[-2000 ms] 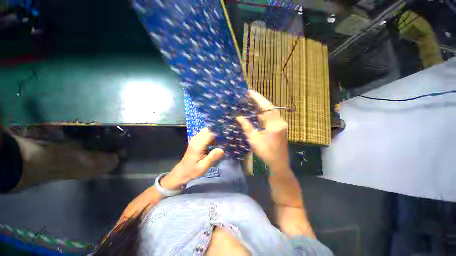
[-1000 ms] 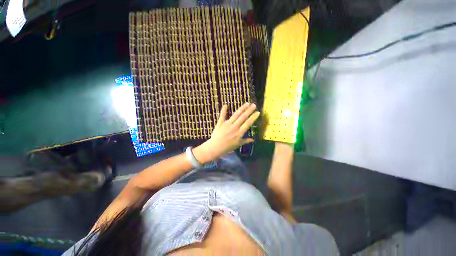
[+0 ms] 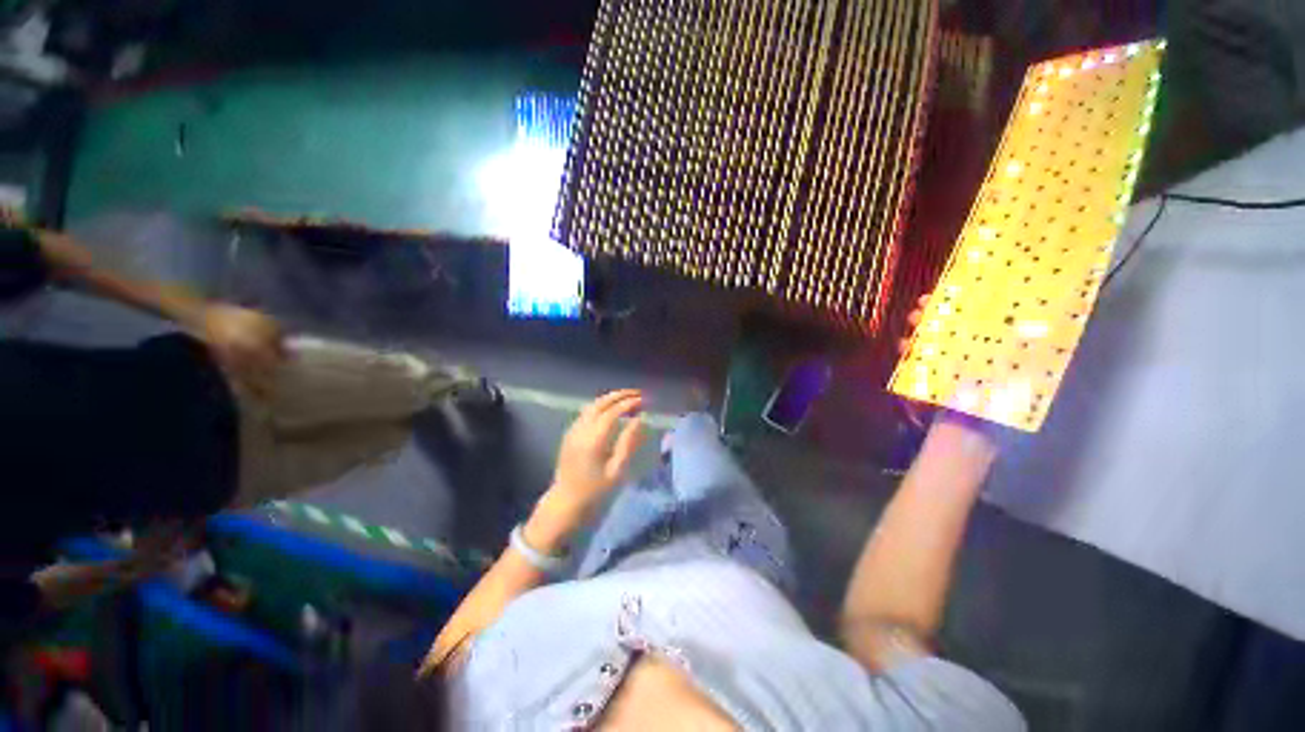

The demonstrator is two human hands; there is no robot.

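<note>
An LED board (image 3: 1033, 236) is tilted up at the right, its yellow-orange face showing and its LEDs glowing, brightest along the edges. My right hand (image 3: 950, 429) is at its lower end, mostly hidden behind it; fingertips show at the board's left edge. My left hand (image 3: 598, 446) is empty over my lap, fingers apart and slightly curled. The stack of LED boards (image 3: 751, 143) stands on edge to the left of the lit board. A loose board (image 3: 545, 272) lies left of the stack, washed out by glare.
The green bench (image 3: 308, 150) reaches to the left. A thin dark cable (image 3: 1231, 202) crosses the white surface (image 3: 1188, 415) at the right. A small dark device (image 3: 799, 395) is below the stack. Another person's arm (image 3: 158, 300) is at the left, beside blue racks (image 3: 236, 608).
The lit board has gone from plain yellow to glowing orange and tilts more to the right. My left hand has left the stack and moved down over my lap. The view has shifted, showing more at left.
</note>
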